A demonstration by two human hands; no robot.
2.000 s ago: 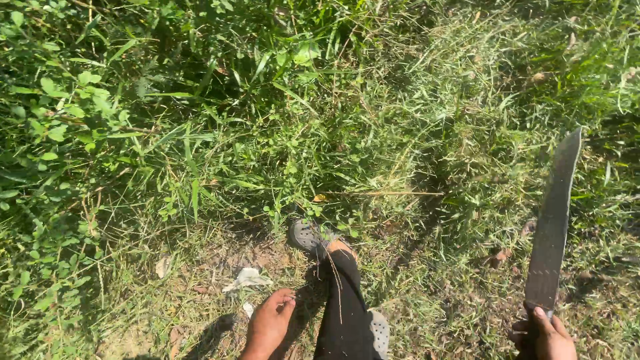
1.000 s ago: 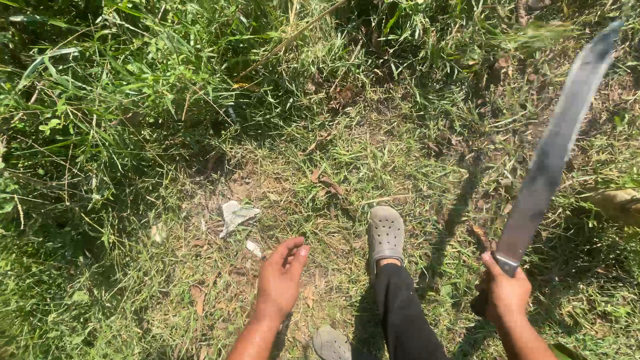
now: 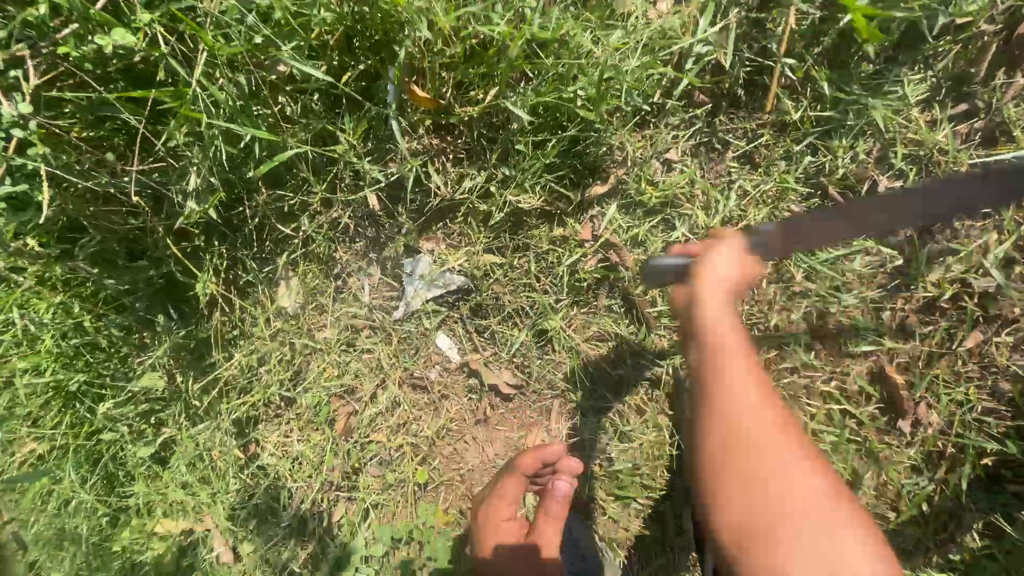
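Note:
Gripped in my right hand (image 3: 716,268) is the dark handle of a machete (image 3: 888,216), right of centre; its blurred blade points right and runs out of the frame. My left hand (image 3: 528,512) is at the bottom centre over bare soil and cut grass, its fingers curled and bent toward the thumb, with nothing visible in them. Ahead of it on the ground lie a small white scrap (image 3: 448,347) and a larger crumpled pale scrap (image 3: 426,285). Uncut green grass (image 3: 512,88) stands along the top.
Leafy weeds and dense grass (image 3: 88,184) fill the left side. Dry brown leaves (image 3: 494,376) and grass clippings lie about the middle. An upright dry stalk (image 3: 780,60) is near the top right. Part of my dark-clothed leg shows between my arms, mostly hidden.
The machete has swung from pointing up and right to pointing nearly level to the right, and my right forearm now reaches further forward. The view has shifted.

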